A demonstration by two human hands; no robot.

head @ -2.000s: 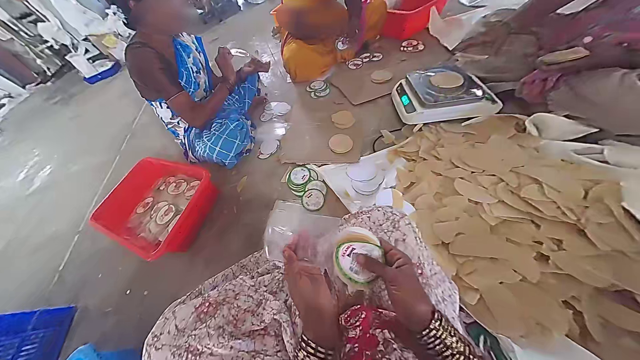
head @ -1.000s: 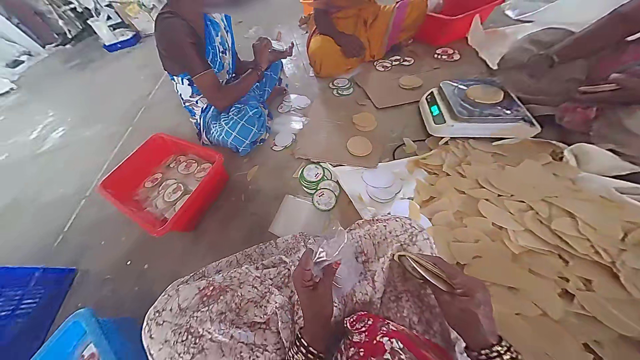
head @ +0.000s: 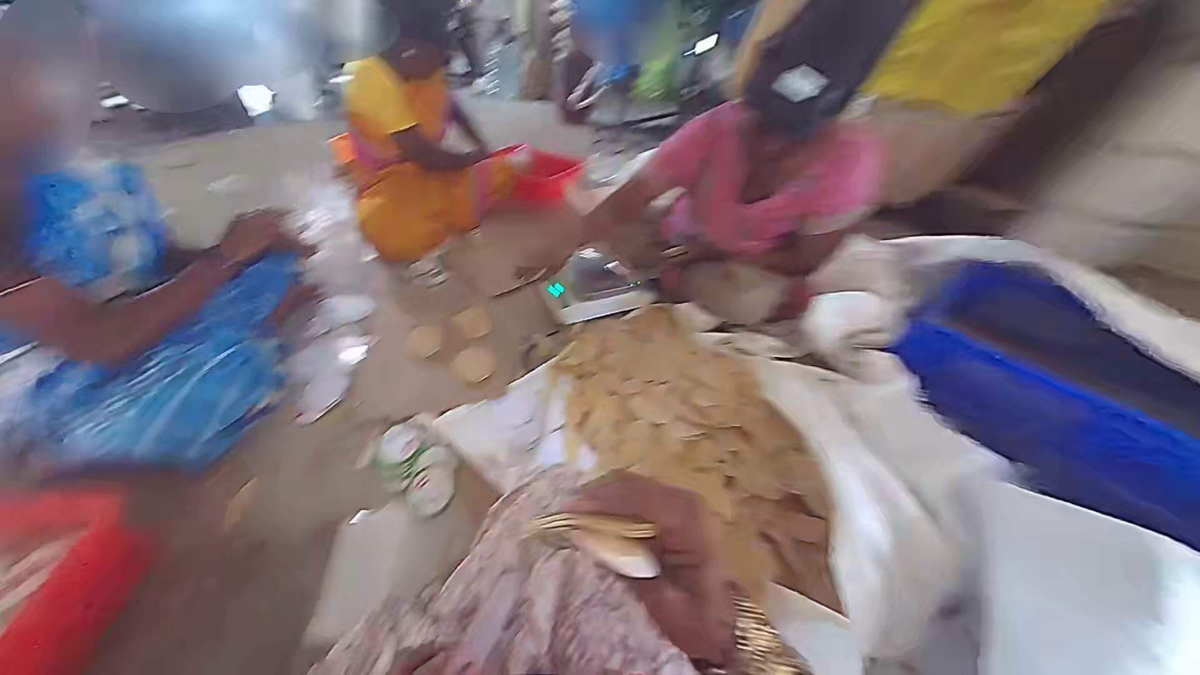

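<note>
In the head view, my right hand [head: 661, 553] grips a small stack of thin tan discs [head: 600, 530] above the patterned cloth on my lap [head: 544, 600]. A paler disc shows at the lower side of the stack. Just beyond the hand spreads a large pile of tan discs [head: 666, 403] on white sheeting [head: 862, 478]. Left of my lap, round green-and-white printed labels [head: 412, 464] lie on the floor near a clear plastic sheet or bag [head: 375, 562]. My left hand is out of view. The picture is strongly blurred.
A digital scale [head: 600, 286] stands behind the pile, beside a person in pink [head: 750, 178]. Other people sit at the left and back. Red tubs [head: 84, 581] are at lower left and back. A blue crate [head: 1050, 403] stands right. Several tan discs [head: 473, 364] lie on cardboard.
The view has swung strongly to the right. My left hand, which held clear plastic one second ago, has gone out of view. My right hand still holds the discs.
</note>
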